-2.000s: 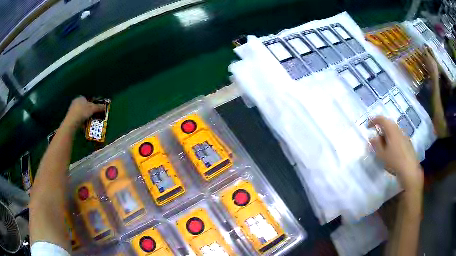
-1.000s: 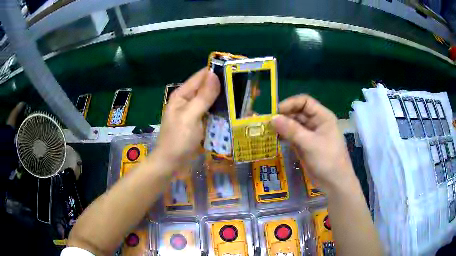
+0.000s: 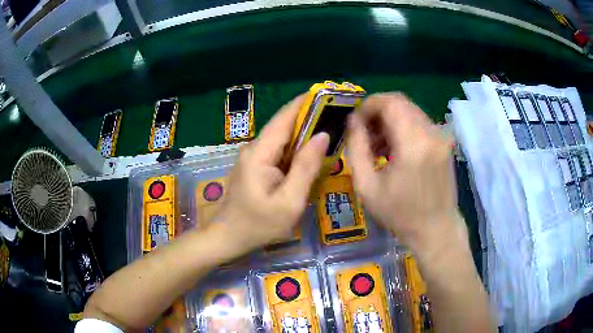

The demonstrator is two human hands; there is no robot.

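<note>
My left hand grips a phone raised above the tray, tilted, its top end up. Its yellow side and dark screen show; the front cover lies against the body, and whether it is fully seated cannot be told. My left thumb lies over the front. My right hand is blurred at the phone's right edge, fingers bent; whether it grips the phone is unclear. Below, a clear blister tray holds yellow phones, red discs up. Hands and forearms hide part of it.
Several phone bodies lie screen up on the green belt. White packing sheets with grey-black frames lie right of the tray. At the left are a round fan, a dark slab and a slanting grey post.
The yellow front cover, held apart beside the body a second ago, is now against the body. The phone is turned more side-on. My right hand has moved up to its upper right edge.
</note>
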